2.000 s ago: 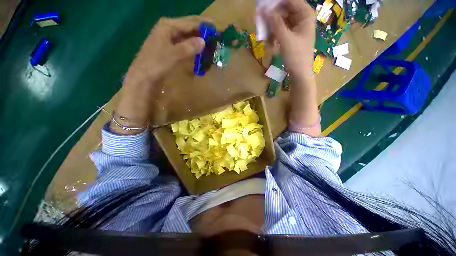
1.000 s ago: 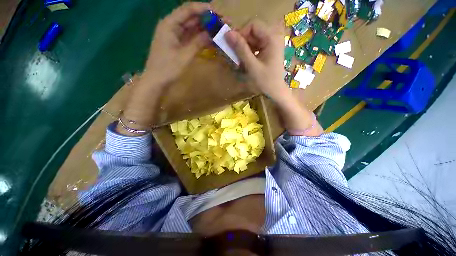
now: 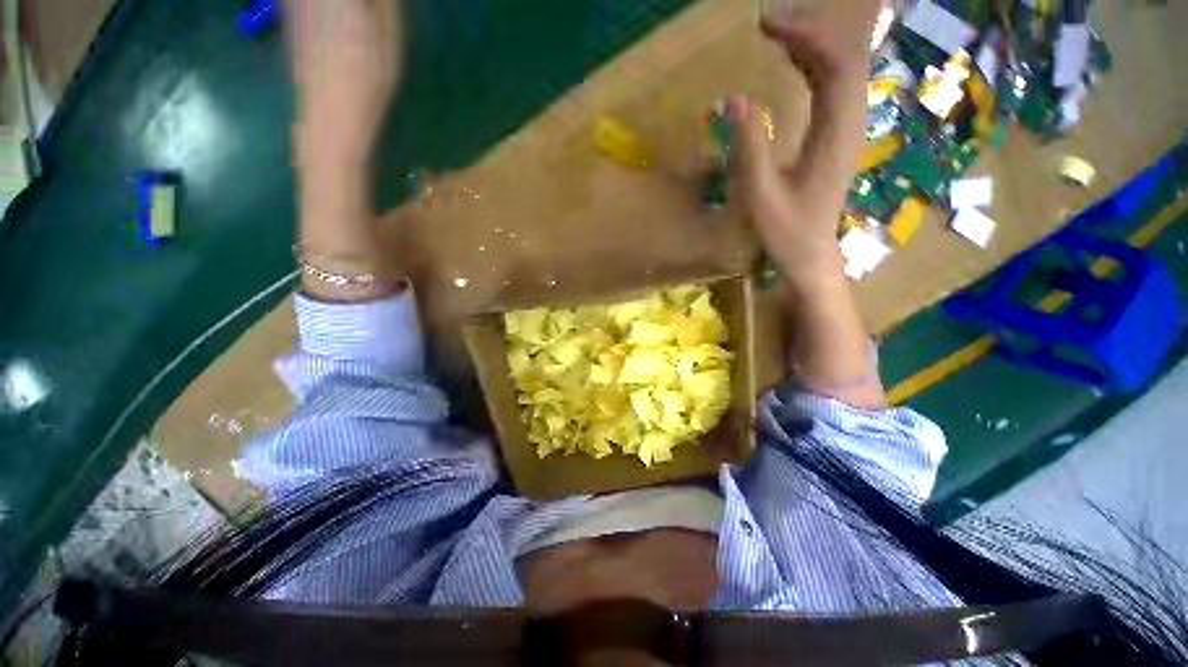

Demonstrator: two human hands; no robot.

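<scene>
My left hand [image 3: 341,65] is stretched over the green surface at the top, blurred and cut off by the picture's top edge, so its fingers and anything in them are hidden. My right hand [image 3: 801,143] is over the bench by the parts pile, blurred, its thumb apart from the fingers. A small green piece [image 3: 719,127] shows beside the thumb; I cannot tell if it is held. An orange-yellow piece [image 3: 623,141] lies on the bench between the hands. A cardboard box [image 3: 612,477] full of pale yellow paper squares [image 3: 623,378] sits against my body.
A mixed pile of green, orange and white parts [image 3: 932,117] lies at upper right. A blue block with a pale yellow face [image 3: 159,209] is on the green surface [image 3: 235,156] at left, another [image 3: 258,16] at the top edge. A blue stool [image 3: 1088,306] stands at right.
My hands have parted: the left has gone up and left over the green surface, the right has moved right. The blue block and white pad between them are out of sight. The view has shifted.
</scene>
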